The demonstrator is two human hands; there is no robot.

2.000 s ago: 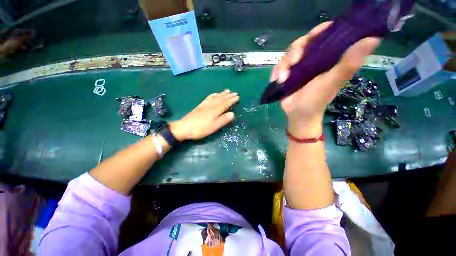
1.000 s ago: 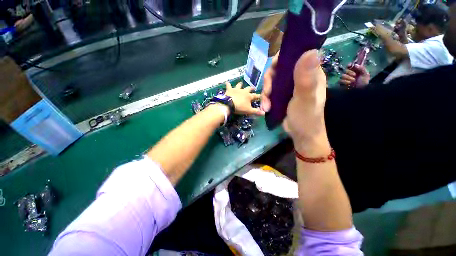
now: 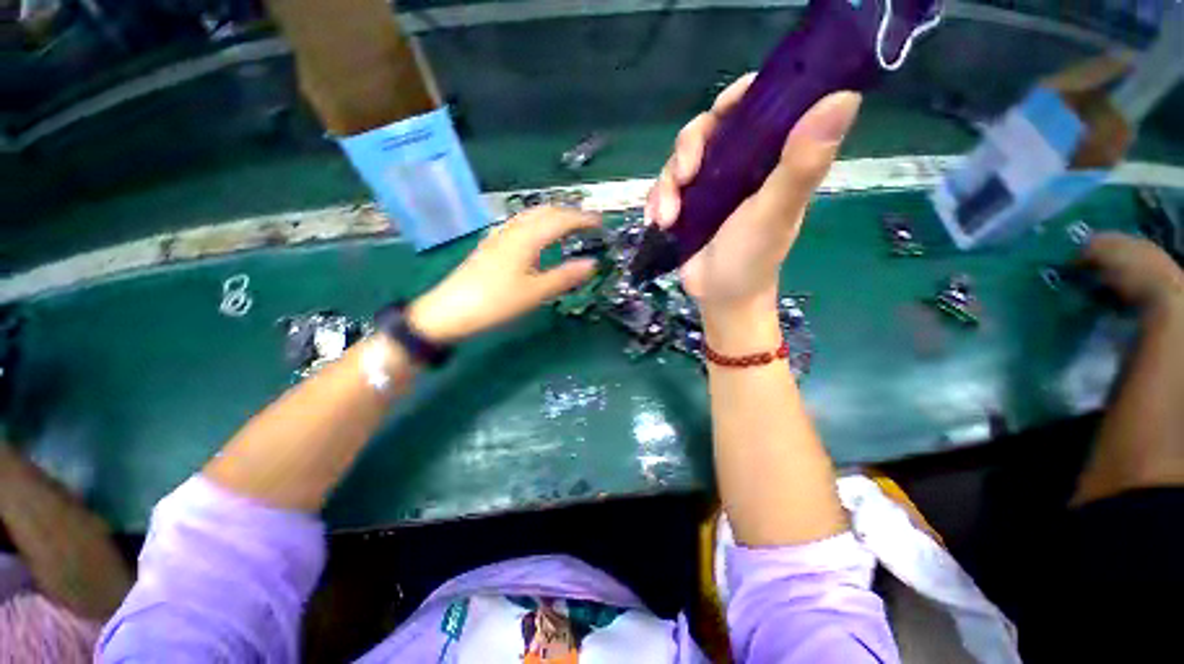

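Observation:
My right hand (image 3: 743, 214) holds the dark purple electric screwdriver (image 3: 766, 123), its black nose pointing down-left over a heap of dark, silvery circuit board modules (image 3: 643, 311). The heap lies in front of both hands and partly behind the right hand. My left hand (image 3: 500, 272) is at the heap's left edge with thumb and fingers apart; modules show near its fingertips, none clearly gripped. A smaller group of modules (image 3: 316, 340) lies left, partly behind my left wrist. Small screws (image 3: 569, 396) are scattered on the green bench nearer me.
A light blue box (image 3: 422, 182) stands at upper left, another (image 3: 1013, 175) at upper right. White ring frames (image 3: 235, 296) lie at left. Loose modules (image 3: 957, 300) lie at right. Another person's hand (image 3: 1132, 270) reaches in at right; another arm (image 3: 59, 532) shows at lower left.
The view swung right and came back. The module heap moved from right of my right hand to between my hands. My left hand reached to the heap, then came back left. The right hand kept the screwdriver.

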